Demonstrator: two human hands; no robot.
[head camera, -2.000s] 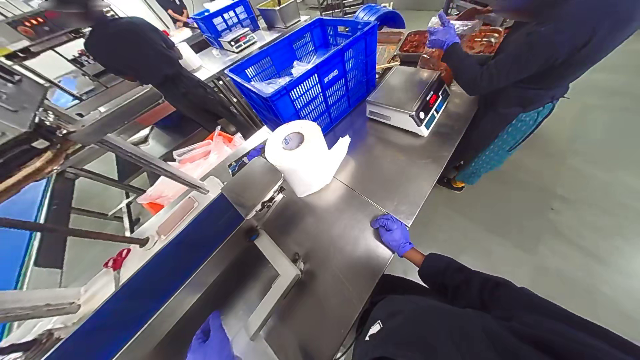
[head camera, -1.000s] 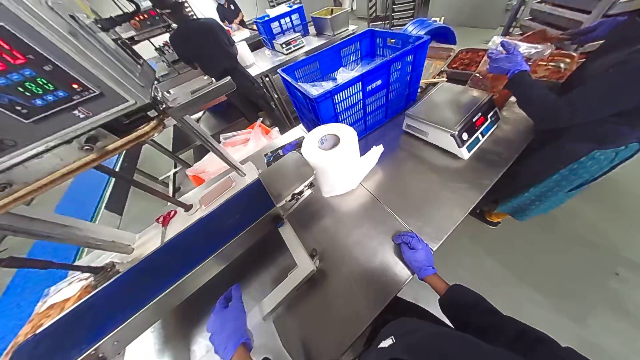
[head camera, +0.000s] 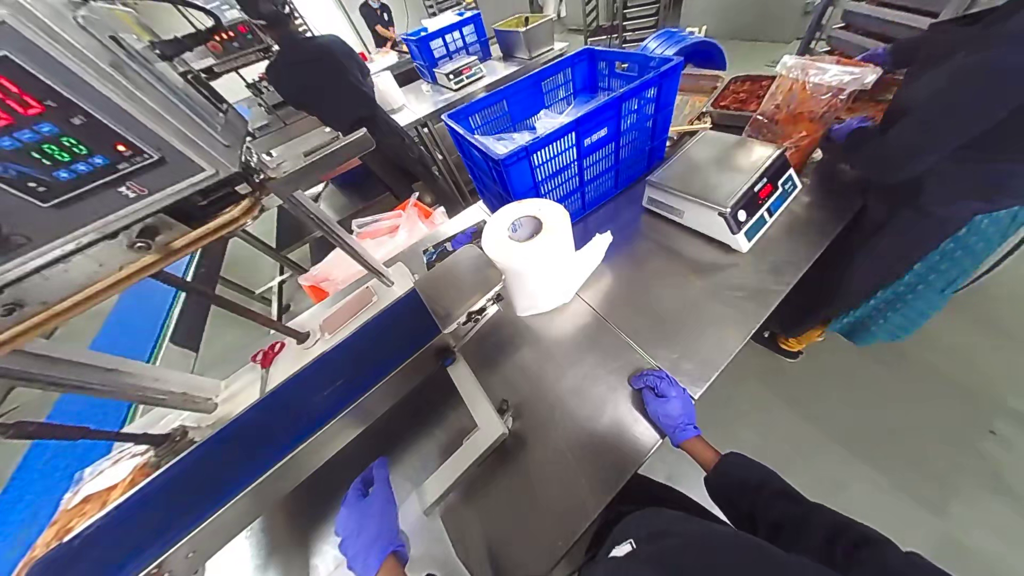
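Note:
My right hand (head camera: 666, 406), in a purple glove, rests on the edge of the steel table (head camera: 552, 384) with its fingers curled and nothing visible in it. My left hand (head camera: 371, 516), also gloved, is at the bottom, near an angled metal bracket (head camera: 480, 432) and below the blue conveyor belt (head camera: 264, 408); its fingers are partly bent and I see nothing held. A large white paper roll (head camera: 532, 260) stands on the table past the belt's end, its loose end trailing right. Behind it is a blue plastic crate (head camera: 592, 144) with clear plastic inside.
A digital scale (head camera: 720, 192) stands at the right, near a co-worker (head camera: 936, 160) handling a clear bag of reddish food (head camera: 808, 104). A machine control panel (head camera: 64, 136) overhangs the left. Red-handled scissors (head camera: 267, 360) lie beside the belt. Another person (head camera: 328, 88) works behind.
The view has swung left. My left hand has come further into view. The co-worker's clear bag is now raised upright beside the scale. My right hand has stayed at the table edge.

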